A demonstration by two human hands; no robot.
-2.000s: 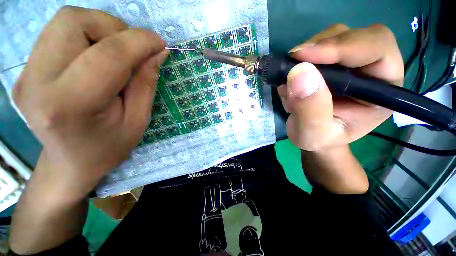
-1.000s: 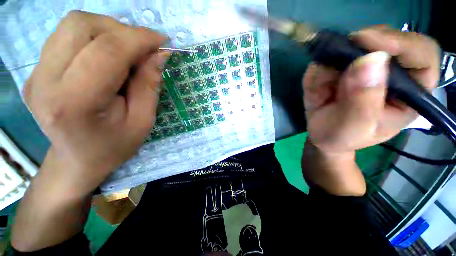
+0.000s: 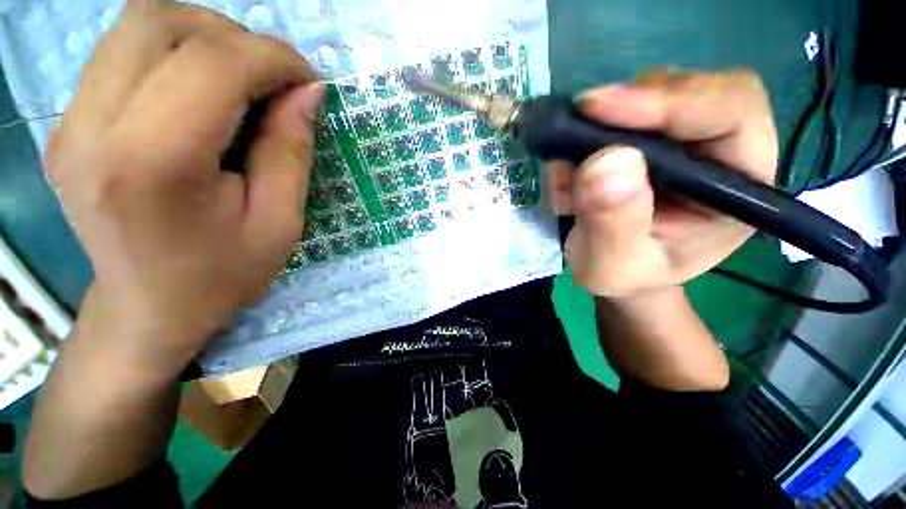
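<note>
The green PCB panel [image 3: 427, 139] of many small boards lies on whitish bubble wrap [image 3: 397, 288]. My left hand [image 3: 194, 169] is at the panel's left side, its thumb and index finger pinched together. Solder wire [image 3: 338, 79] shows faintly at those fingertips, and a thin strand runs off behind the hand. My right hand [image 3: 666, 179] grips the black soldering iron [image 3: 685, 169] like a pen. Its blurred tip points left over the upper rows of boards. Whether the tip touches a board cannot be told. Glare hides the panel's lower right.
A white tray [image 3: 25, 333] with dark items is at the left edge. Black cables [image 3: 830, 119] and white paper [image 3: 849, 224] are on the right. A brown cardboard box [image 3: 238, 398] is below the bench edge. Metal racking and a blue object [image 3: 825, 467] are at the lower right.
The iron first lifted away to the right, then came back left over the panel. The panel and wrap have shifted slightly right in view. The wire between the fingertips and boards now shows less.
</note>
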